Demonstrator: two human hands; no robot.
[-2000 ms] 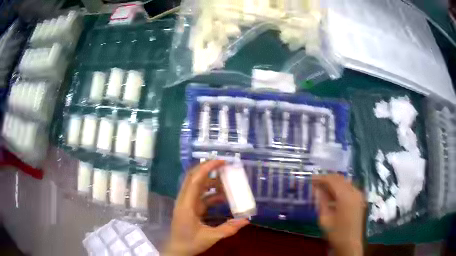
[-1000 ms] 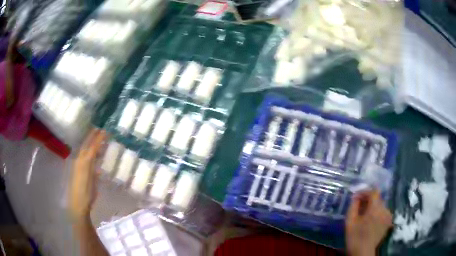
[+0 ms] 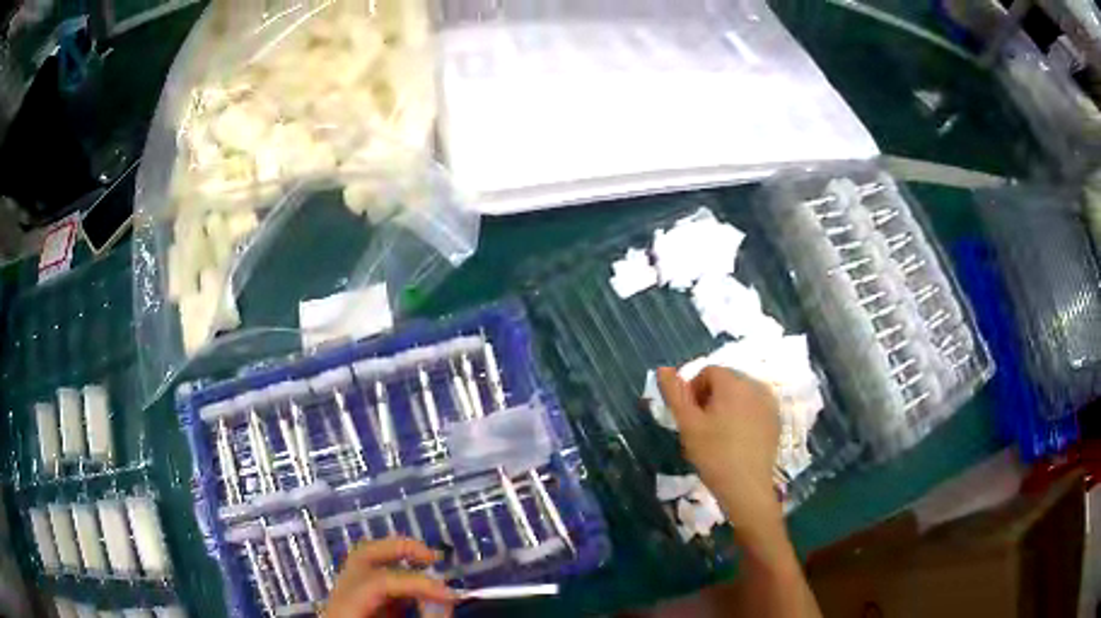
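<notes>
My left hand (image 3: 392, 582) is low at the blue tray's front edge and holds a slender rod part (image 3: 507, 592) that points right. The blue tray (image 3: 193, 453) holds rods in two rows, with a clear plastic piece (image 3: 501, 437) lying over its right part. My right hand (image 3: 724, 437) is over the pile of white slips (image 3: 724, 302) on the clear ribbed tray (image 3: 598, 362). Its thumb and forefinger are close together at a slip; whether they grip it cannot be told.
A clear bag of cream foam pieces (image 3: 284, 133) lies at the upper left, beside a white sheet stack (image 3: 652, 103). A filled blister tray (image 3: 875, 302) stands right of the slips. Finished packs (image 3: 127, 534) stand at the left. A white card (image 3: 347, 315) lies behind the blue tray.
The view has swung right. My left hand has left the finished packs, where a pack was added, and now holds a rod. My right hand has moved from the blue tray to the slips.
</notes>
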